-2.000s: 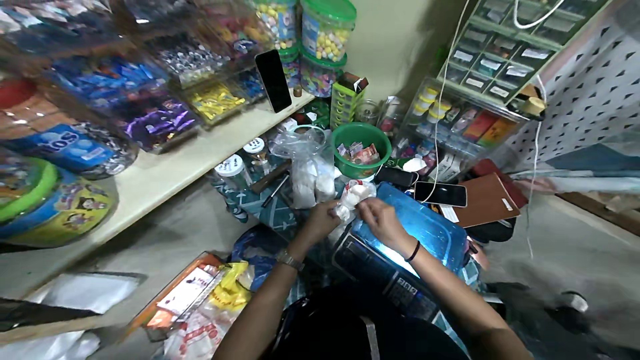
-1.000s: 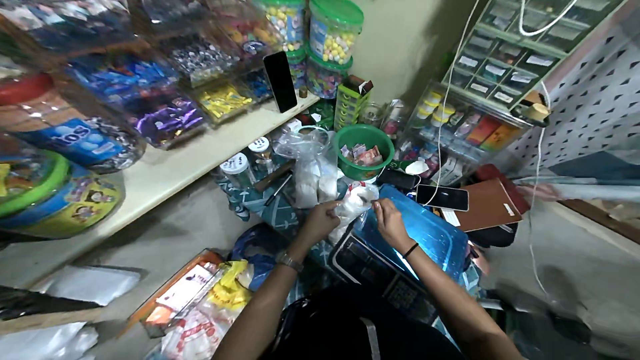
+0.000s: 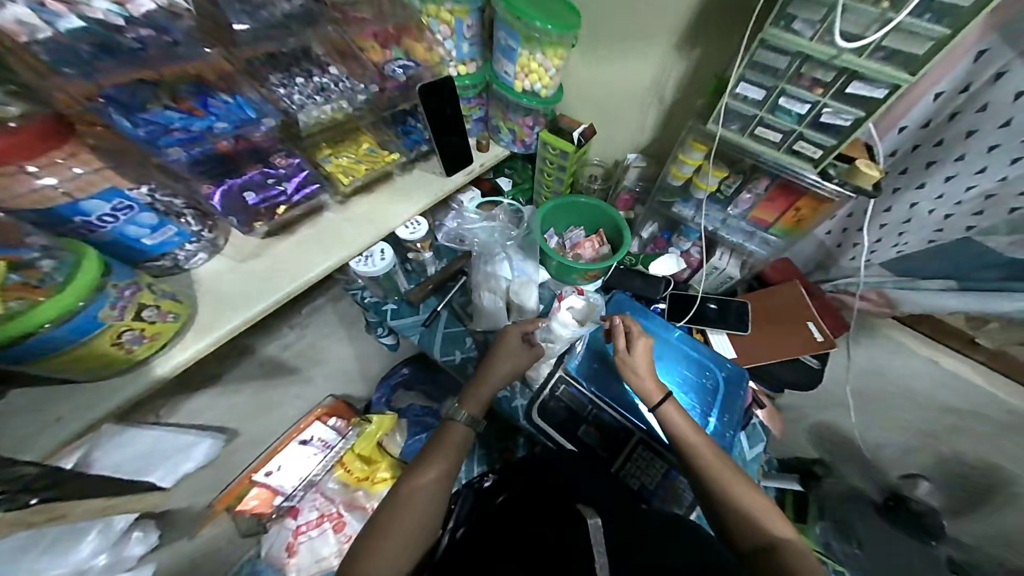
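Observation:
A clear plastic bag with white contents [image 3: 565, 326] is between my hands, above the left edge of a digital scale [image 3: 596, 428] with a blue tray [image 3: 680, 368]. My left hand [image 3: 512, 352] pinches the bag's left side. The fingertips of my right hand [image 3: 632, 348] are at the bag's upper right edge and seem to pinch its film. Behind it lie filled clear bags [image 3: 504, 288] on the patterned cloth. A green basin [image 3: 582, 240] holding banknotes stands just beyond. Two jars with white lids [image 3: 376, 260] and a black pen [image 3: 445, 300] lie to the left.
A shelf [image 3: 304, 264] with candy containers and a propped phone [image 3: 446, 126] runs along the left. At the right are another phone [image 3: 709, 312], a brown folder [image 3: 784, 324], small drawers [image 3: 832, 88] and a hanging white cable [image 3: 860, 320]. Plastic bags [image 3: 320, 520] sit low at the left.
My hands have moved apart; earlier they were close together at the bag. The upper part of the bag now shows more between them.

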